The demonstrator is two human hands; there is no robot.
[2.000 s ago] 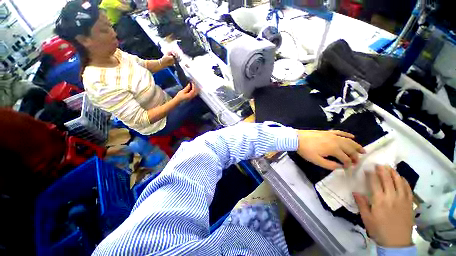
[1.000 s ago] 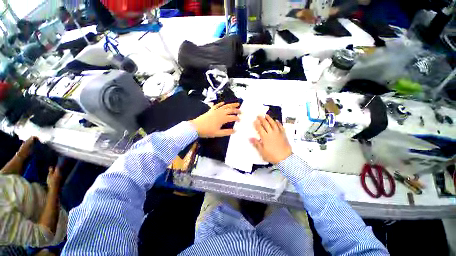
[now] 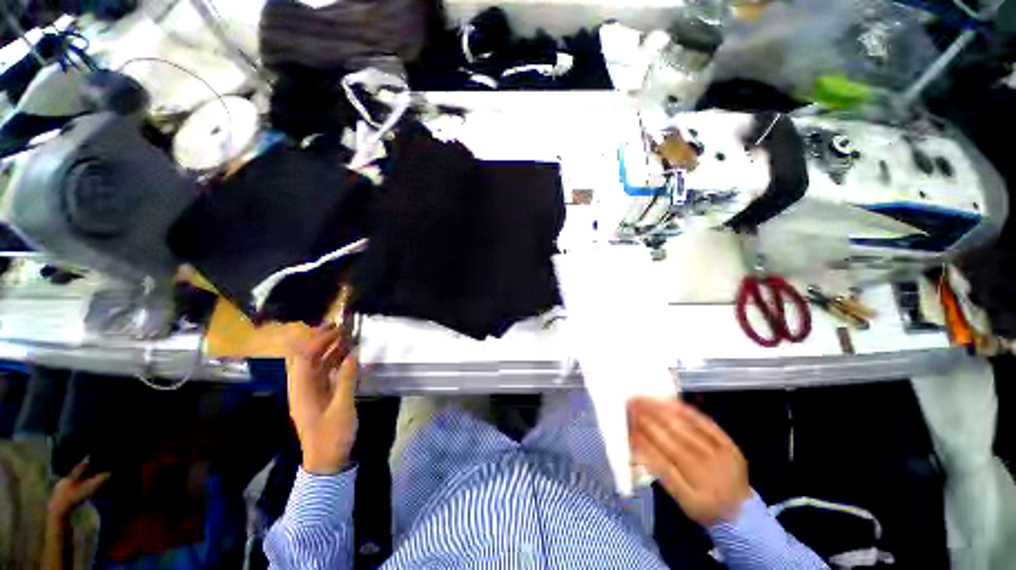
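Observation:
My right hand [image 3: 689,454] holds the lower end of a long white strip [image 3: 615,345], which hangs over the table's front edge; its fingers are blurred. My left hand [image 3: 321,395] is at the front edge, fingers bent near a small yellowish metal item [image 3: 340,306]; whether it grips it, I cannot tell. Black cut pieces [image 3: 474,239] lie flat on the table between the hands. More black pieces [image 3: 267,217] lie on yellow-brown card [image 3: 234,336] at left, with a thin white strip [image 3: 306,271] across them. The sewing machine [image 3: 891,212] stands at right.
Red-handled scissors [image 3: 772,310] and small snips [image 3: 843,305] lie right of the needle area. A grey motor housing [image 3: 95,195] stands at left, near a white round disc [image 3: 217,133]. A dark cloth bundle [image 3: 340,45] is at the back. Another person's hand [image 3: 76,488] shows at lower left.
The white piece moved from on the black pieces to the right and over the front edge with my right hand. My left hand left the pieces and moved left to the edge. The view shifted.

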